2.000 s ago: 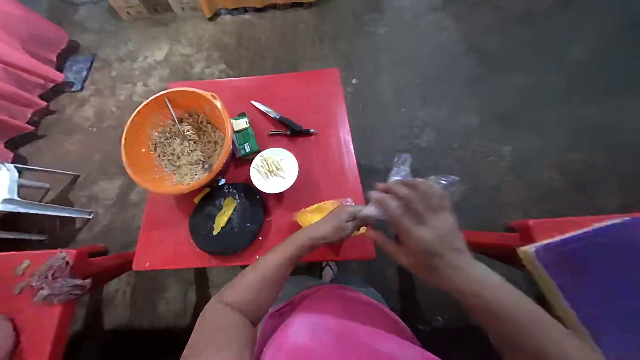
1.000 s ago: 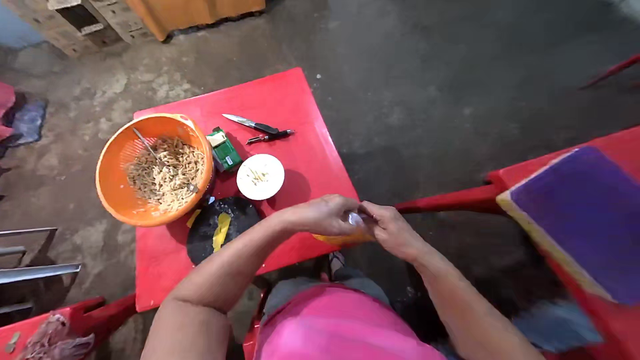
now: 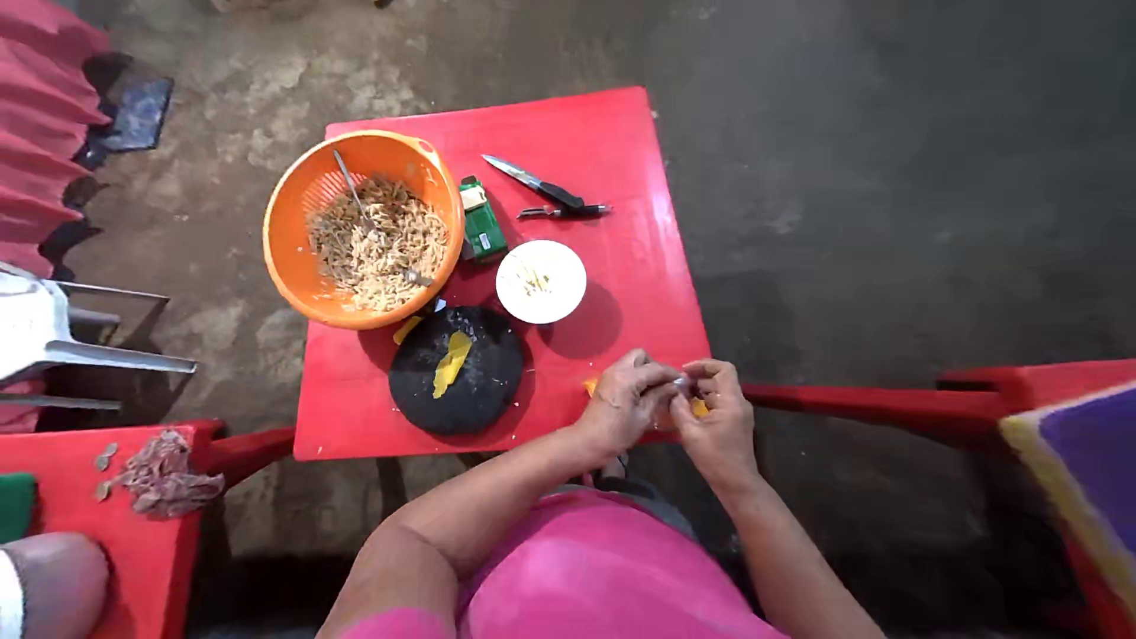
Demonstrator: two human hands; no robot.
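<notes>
My left hand and my right hand meet over the near right corner of the red table. Their fingertips pinch a small piece of clear plastic between them. Something yellow-orange shows behind my right fingers, partly hidden. To the left lies a round black board with a yellow strip on it. Beyond it stand a white bowl holding a few thin pale pieces and an orange colander of shredded food with a metal utensil in it.
A knife, a black slim tool and a green box lie beyond the bowl. Red furniture flanks the table; the left one bears a crumpled bag, coins and a person's knee. A white plastic chair stands left.
Two seconds ago my hands were apart, with clear plastic stretched by my right hand; now the fingertips are together. The view has shifted.
</notes>
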